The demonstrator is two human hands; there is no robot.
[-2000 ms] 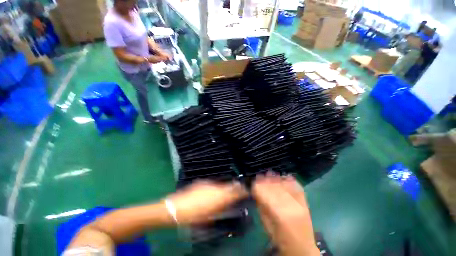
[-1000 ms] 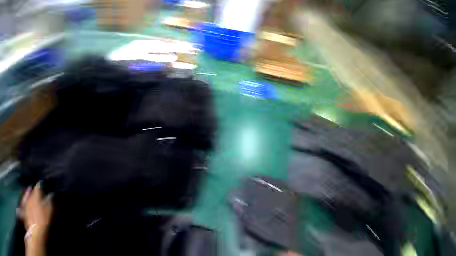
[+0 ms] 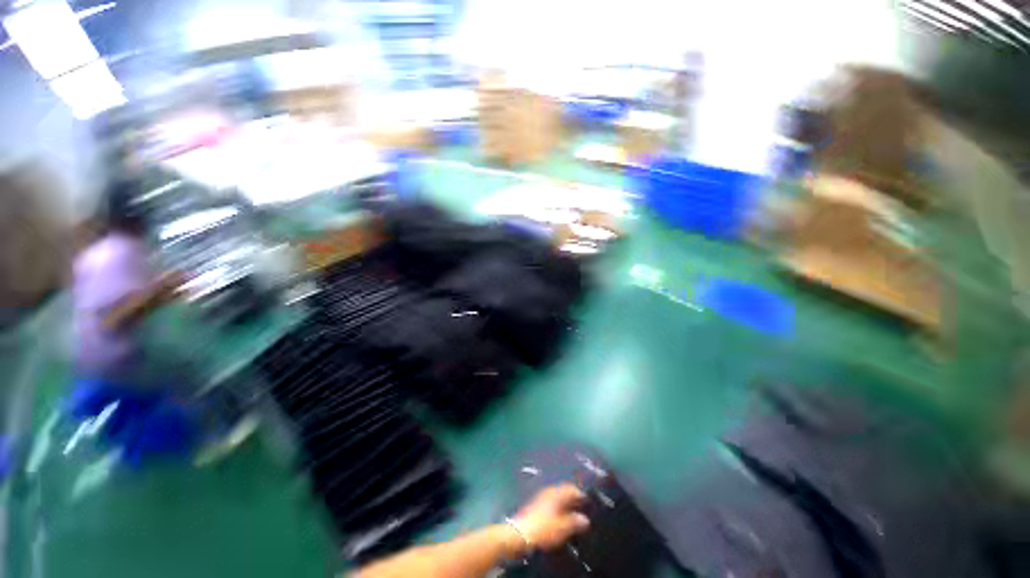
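Observation:
The picture is strongly blurred. My left hand (image 3: pixel 552 519) reaches in from the bottom edge, over a dark flat panel (image 3: pixel 616 525) at the lower centre. Its fingers are bent at the panel's near left part; whether they grip it I cannot tell. My right hand is not in view. A large pile of black panels (image 3: pixel 452 316) with leaning edges lies at the centre left. A row of stacked panels (image 3: pixel 378 463) runs from it toward the bottom edge.
Flatter, fanned dark panels (image 3: pixel 723 497) lie at the lower right. An open carton (image 3: pixel 339 246) stands behind the pile. A person (image 3: pixel 113 294) is at the left. A blue crate (image 3: pixel 700 198) and cartons (image 3: pixel 870 243) stand beyond the bench.
The view swung right, then partly back left. My left hand is now over the panel at the lower centre. My right hand, seen two seconds ago, is out of view.

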